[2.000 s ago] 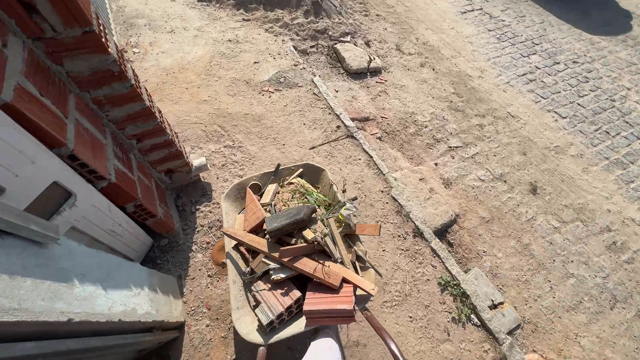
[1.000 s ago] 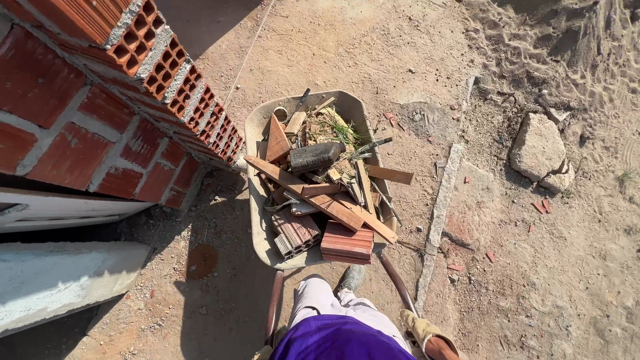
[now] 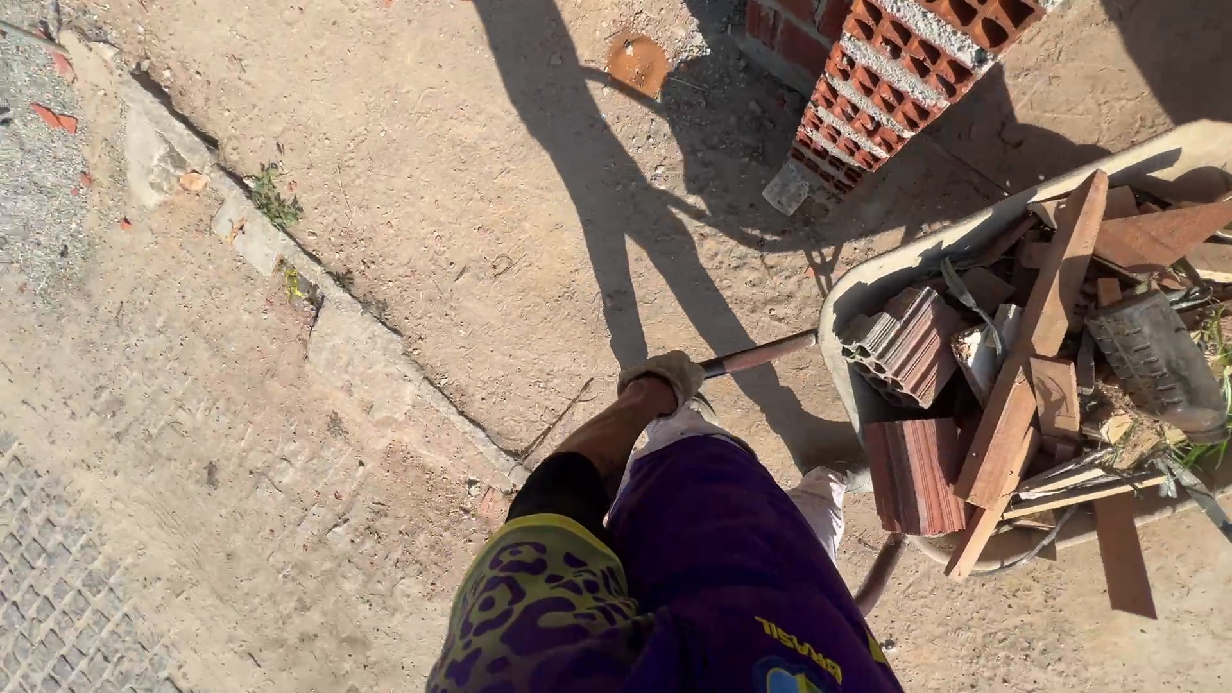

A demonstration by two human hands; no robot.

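Note:
My left hand (image 3: 666,375), in a light work glove, is closed around the end of one handle (image 3: 765,353) of a wheelbarrow. The wheelbarrow's metal tray (image 3: 839,294) fills the right side of the view. It holds wooden boards (image 3: 1035,351), a ribbed hollow clay block (image 3: 910,346), a reddish clay block (image 3: 914,476), a dark grey slab-like piece (image 3: 1160,361) and some green plant bits. The other handle (image 3: 881,576) emerges from behind my purple shirt. My right hand is hidden by my body.
A hollow-brick wall (image 3: 885,91) with mortar joints rises at the top, close to the tray. A low concrete curb (image 3: 385,351) crosses the sandy ground on the left, with cobblestones (image 3: 63,587) beyond it. A round orange-brown patch (image 3: 637,65) lies near the wall.
The view has turned strongly, so the wheelbarrow shows at the right instead of the centre. My left hand has come into sight on a handle; my right glove, visible one second ago, is out of sight.

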